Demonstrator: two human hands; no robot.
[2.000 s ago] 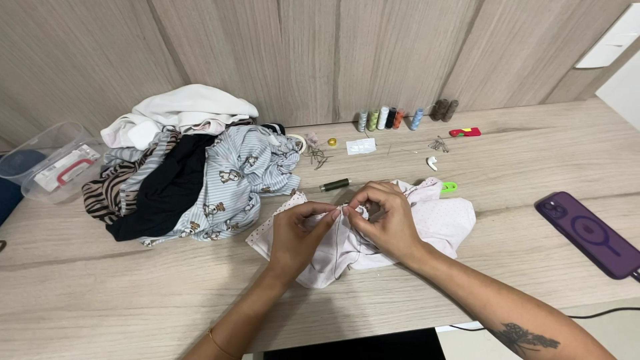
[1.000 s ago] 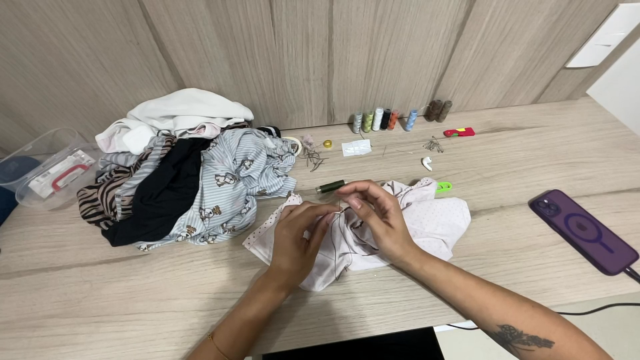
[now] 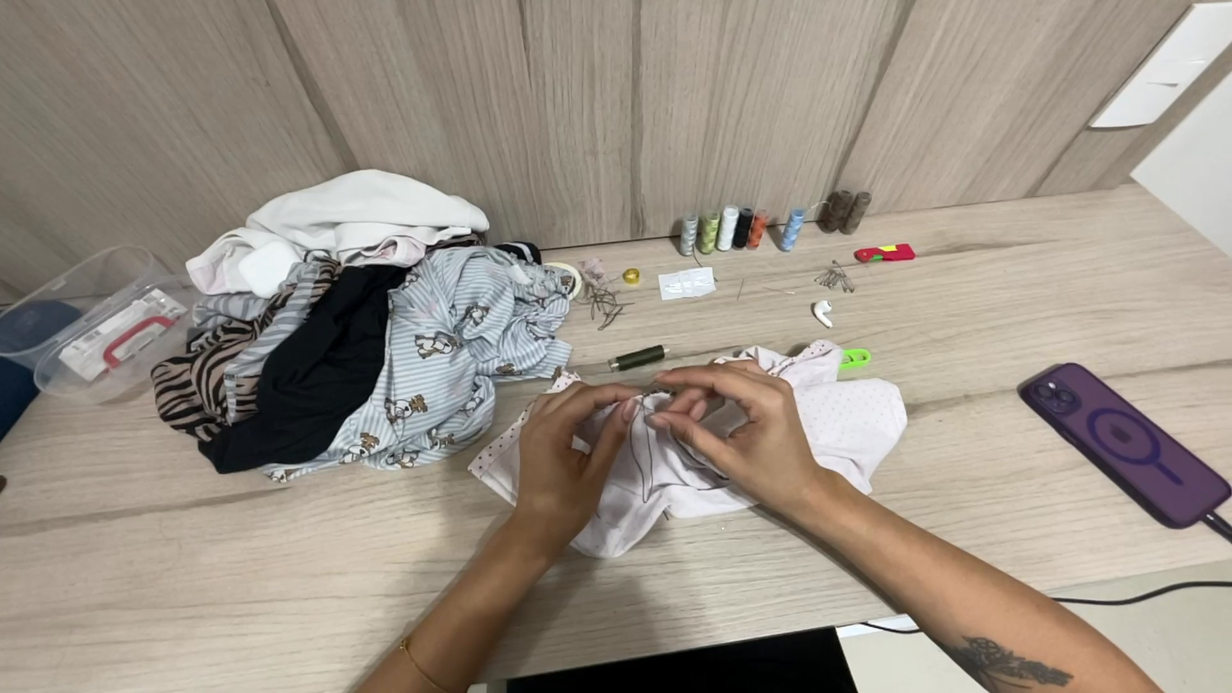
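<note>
A white cloth with small dots lies bunched on the table under both hands. My left hand pinches a gathered fold of it between thumb and forefinger. Close beside it, my right hand has thumb and fingertips drawn together at the same fold; whether a needle is between them is too small to tell. A dark thread hangs in a loop from the fold over the cloth. Just behind the hands lies a spool of dark green thread.
A pile of clothes and a clear plastic box are at left. Thread spools, safety pins, a red seam tool or cutter and a white earbud stand or lie behind. A purple-cased phone is at right.
One second ago my right hand's fingers were spread more above the cloth; now they are drawn in beside the left fingertips. The left hand keeps its pinch on the fold.
</note>
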